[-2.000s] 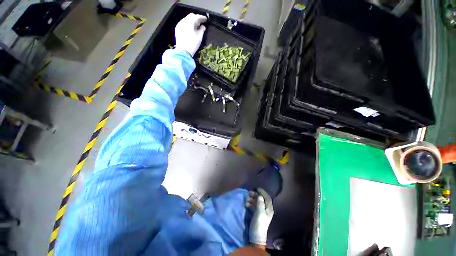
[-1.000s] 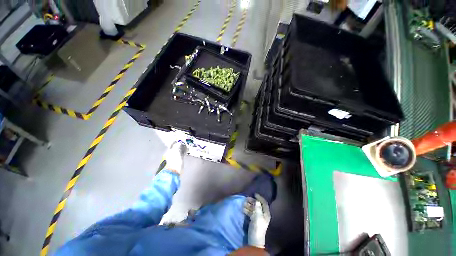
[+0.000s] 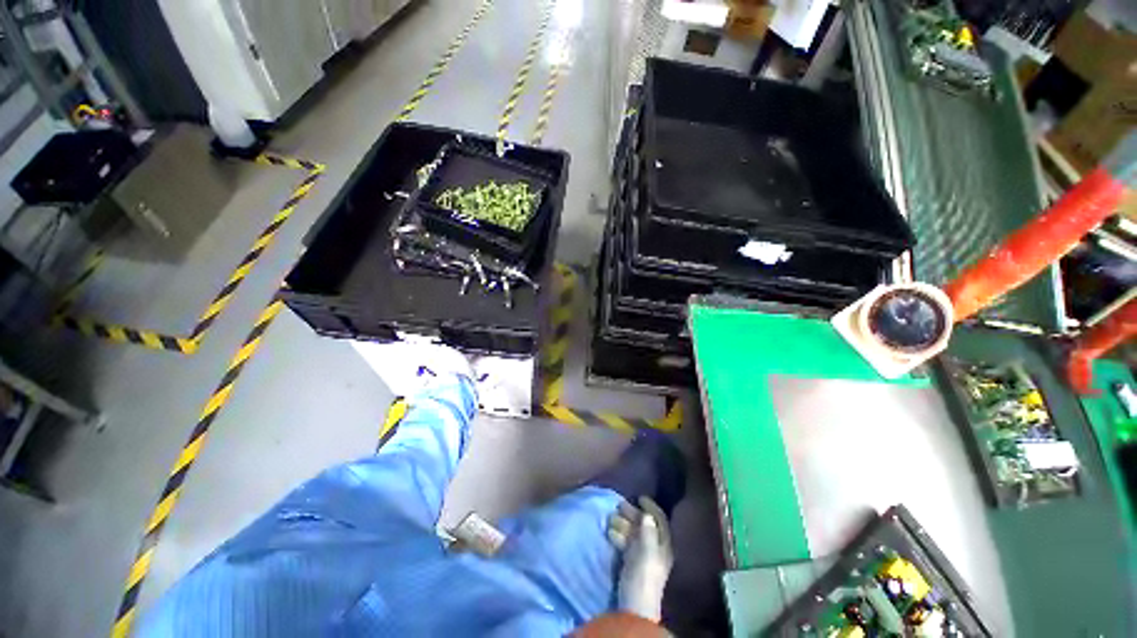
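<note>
My left hand, in a white glove, is at the white label on the near side of a large black tote. White glove against white label hides its fingers and grip. In the tote a black tray holds a heap of small olive-green pieces. It stands on another dark tray with silvery bits along its edge. My right hand, white-gloved, rests by my blue-clothed leg, fingers loosely apart, with nothing seen in it.
Stacked black totes stand right of the tote. At right are a green-matted bench, a black carrier with a circuit board, a pale round nozzle on an orange-red arm, and a conveyor with boards. Yellow-black tape marks the floor.
My left hand has come back from the tray's far edge to the tote's near side. The view has shifted, so the carrier with its board now shows more at the bottom right.
</note>
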